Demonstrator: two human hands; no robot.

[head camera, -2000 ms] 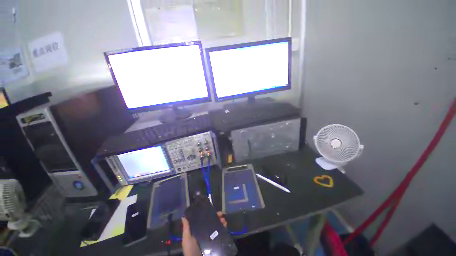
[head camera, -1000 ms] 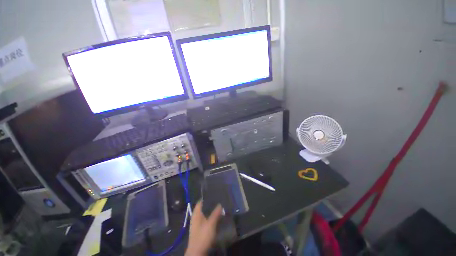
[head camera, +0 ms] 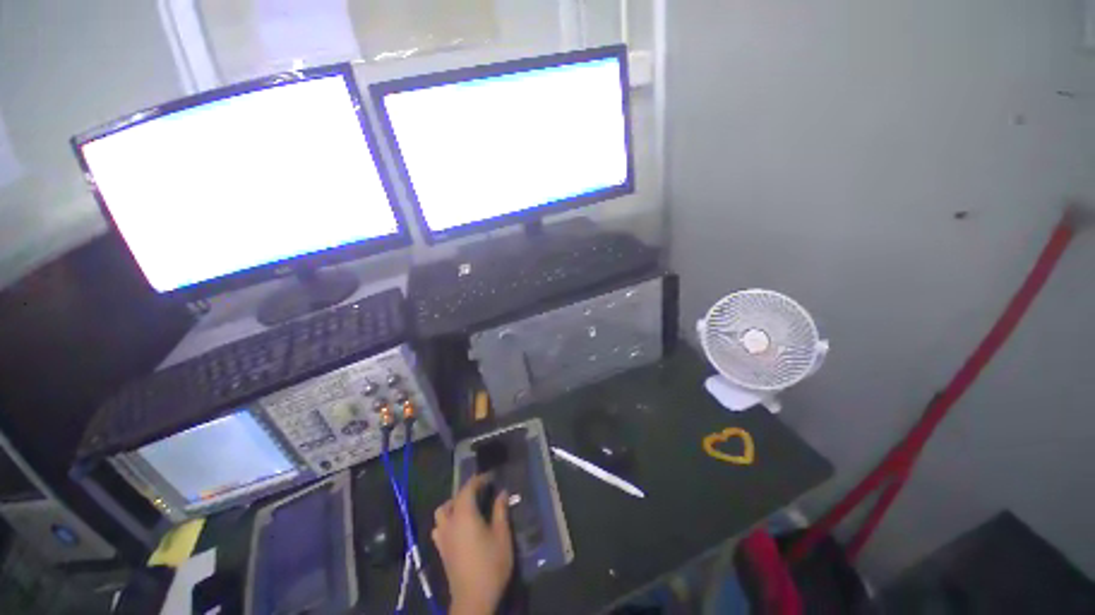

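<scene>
A dark smartphone with a small white label lies over the right test fixture, a flat tray with a pale rim. My left hand reaches in from the bottom edge, its fingers on the phone's left side; the finger contact is partly blurred. The left test fixture lies further left with a dark centre. Blue cables run down from the tester between the fixtures. My right hand is not in view.
A white pen lies right of the right fixture. A yellow heart-shaped item and a white fan are further right. Two monitors and keyboards stand behind. A dark mouse sits between the fixtures.
The phone was held up in front of the bench. It has moved forward onto the right fixture with my left hand at it. The view has shifted right.
</scene>
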